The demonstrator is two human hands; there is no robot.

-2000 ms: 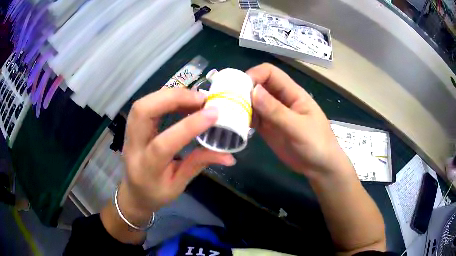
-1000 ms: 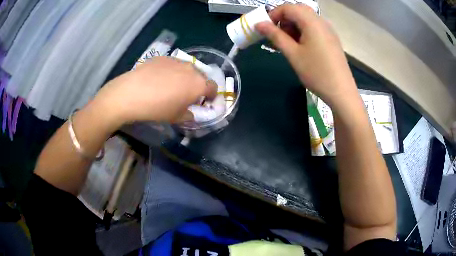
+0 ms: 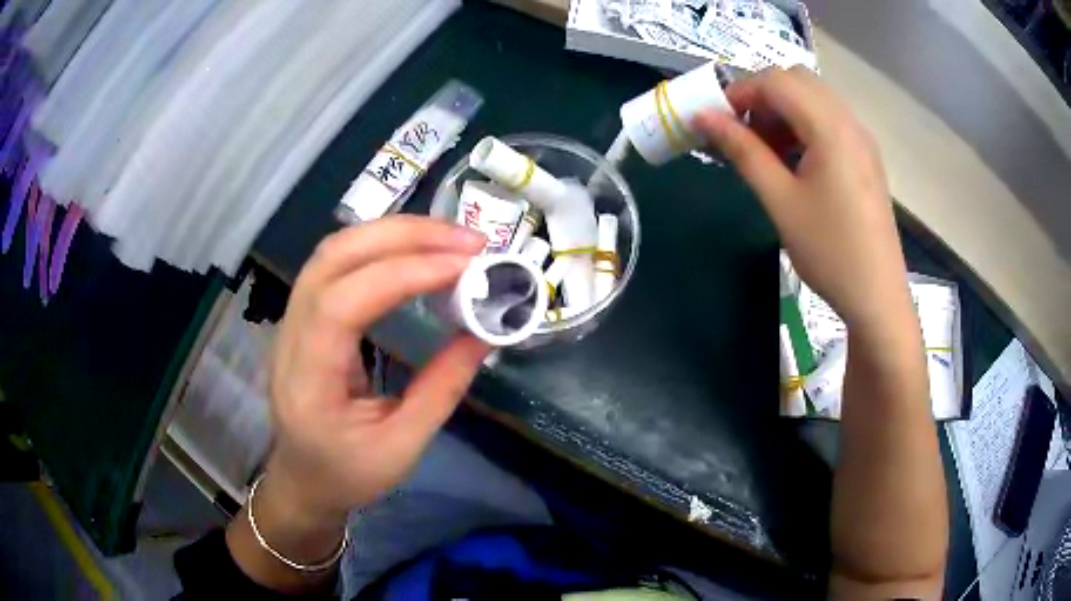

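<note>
My left hand holds a short white label roll between thumb and fingers, its hollow end facing me, over the near left edge of the tub. My right hand holds a wider white label roll with yellow rubber bands, tilted, above the tub's far right side. The round clear tub stands on the green mat and holds several thin white rolls with yellow bands and a piece with red print.
A clear banded plastic bag of labels lies left of the tub. White stacked sheets stand at left. A white box of labels is on the raised ledge. A shallow box, papers and a phone are at right.
My left hand has come out of the tub with a short roll. My right hand still holds the wide banded roll, which both hands held earlier.
</note>
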